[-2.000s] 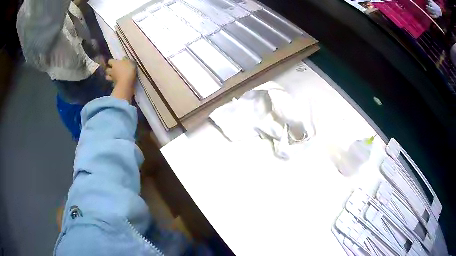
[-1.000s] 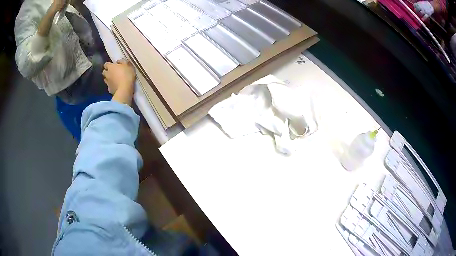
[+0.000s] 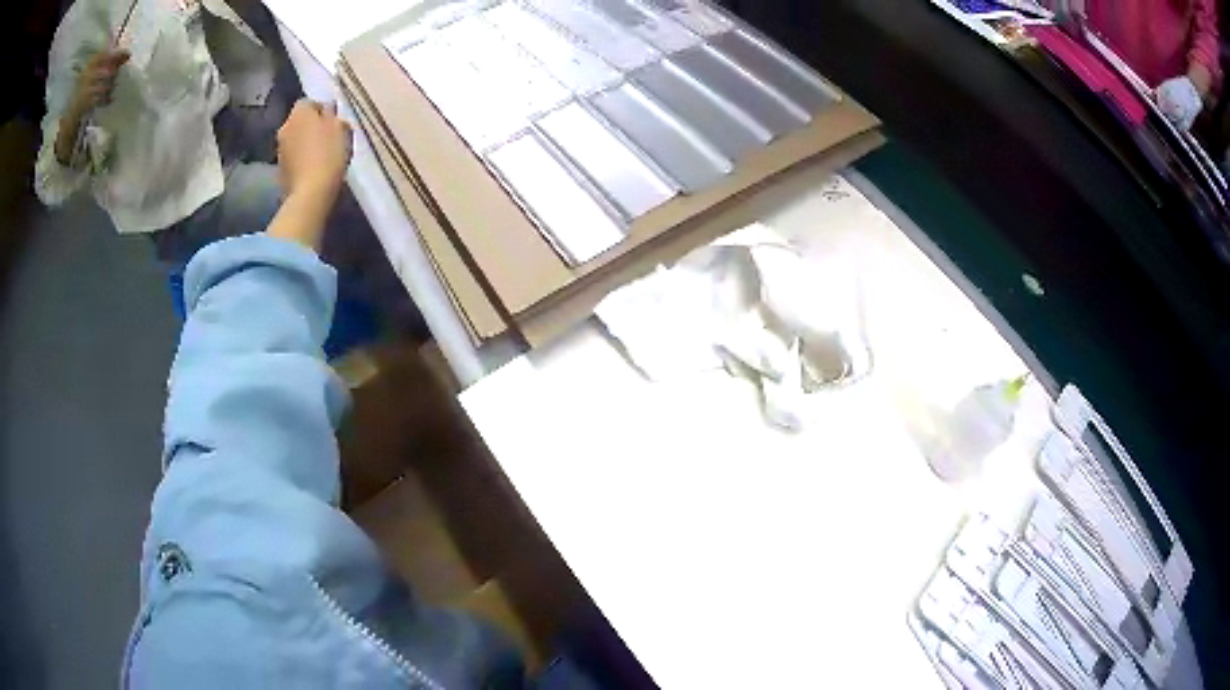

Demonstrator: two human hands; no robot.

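My left hand (image 3: 313,151), in a light blue sleeve, is at the upper left beside the bench's left edge, with its fingers curled. Whether it holds anything is hidden. My right hand is out of the picture. Silver metal panels (image 3: 661,124) lie in rows on stacked brown cardboard sheets (image 3: 519,286). A crumpled white cloth (image 3: 739,313) lies on the white work board (image 3: 648,512). A translucent squeeze bottle with a yellow-green tip (image 3: 974,434) lies to its right. White insert frames (image 3: 1066,580) lie fanned in an overlapping pile at the lower right.
A person in a pale top (image 3: 169,115) is at the upper left, beyond my hand. Another person in pink (image 3: 1147,41) is at the upper right. A dark green-black strip (image 3: 1005,256) runs along the bench's far side. Brown cardboard (image 3: 418,532) is below the bench's left edge.
My left hand has moved up and away from the edge of the cardboard stack. The view has shifted slightly. The person in the pale top has changed arm position.
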